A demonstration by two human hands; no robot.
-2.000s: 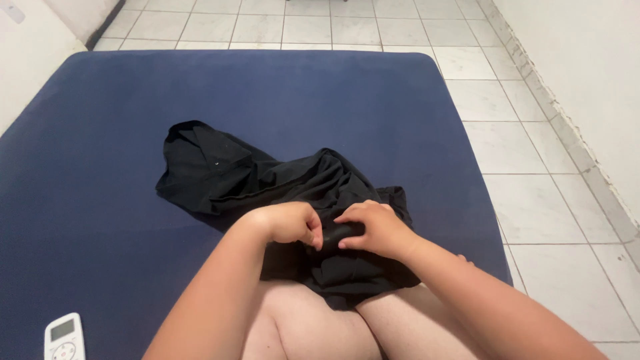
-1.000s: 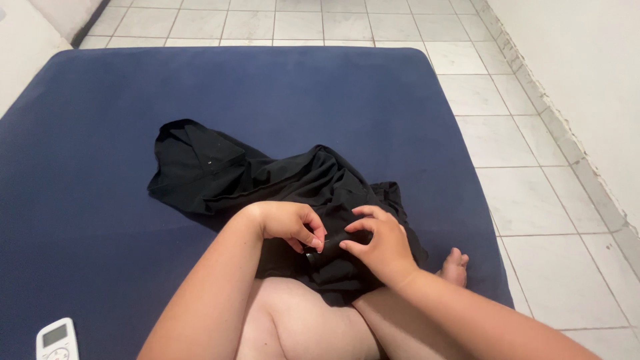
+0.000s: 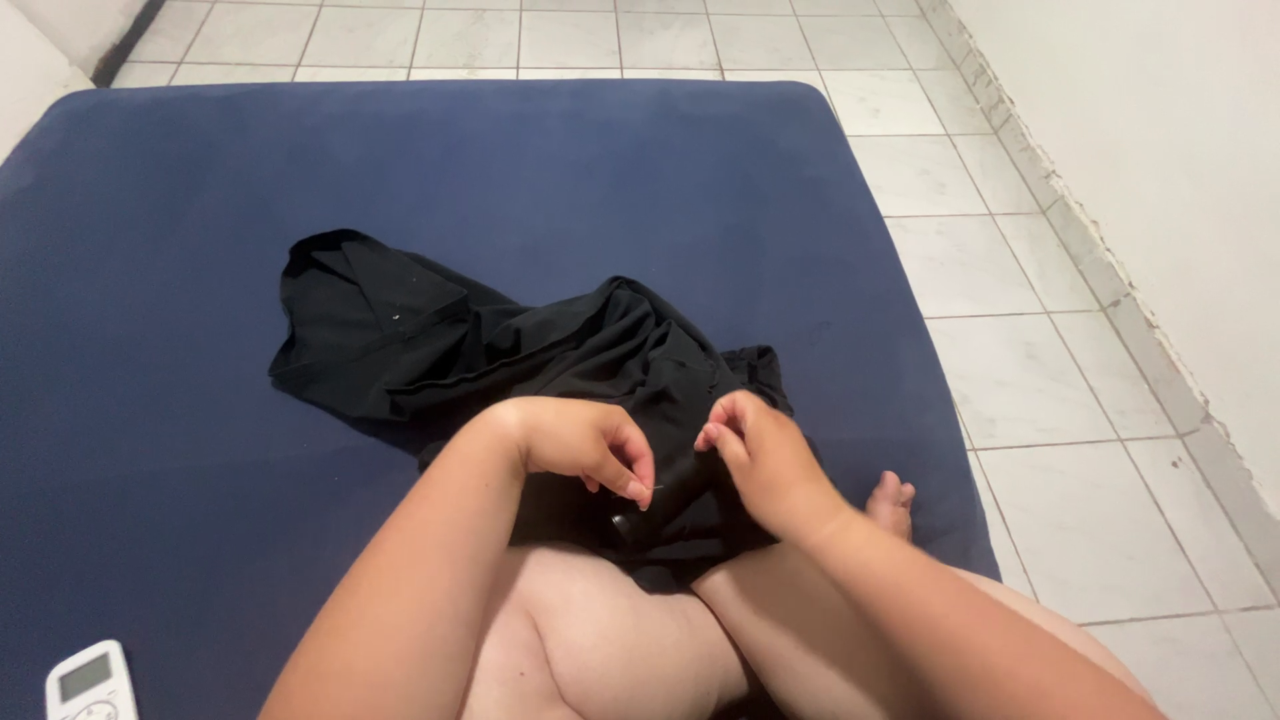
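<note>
A crumpled black cloth garment (image 3: 600,350) lies across my lap and the blue-covered mattress. Above it, my left hand (image 3: 590,455) pinches a thin, needle-like thing (image 3: 655,487) between thumb and forefinger. My right hand (image 3: 765,460) is raised over the garment to the right, thumb and fingertips together; whether a thread is between them is too fine to see. The two hands are apart. A small, shiny dark round thing (image 3: 623,524) shows on the cloth below my left hand.
The blue mattress (image 3: 560,170) spreads around my bare legs. A white remote control (image 3: 92,685) with a small screen lies at its lower left. My foot (image 3: 890,505) rests near the right edge. White floor tiles (image 3: 1060,500) and a white wall (image 3: 1150,130) are beyond it.
My hands, close together over the cloth before, have moved apart. The right hand has gone up and to the right, and its fingers have closed together.
</note>
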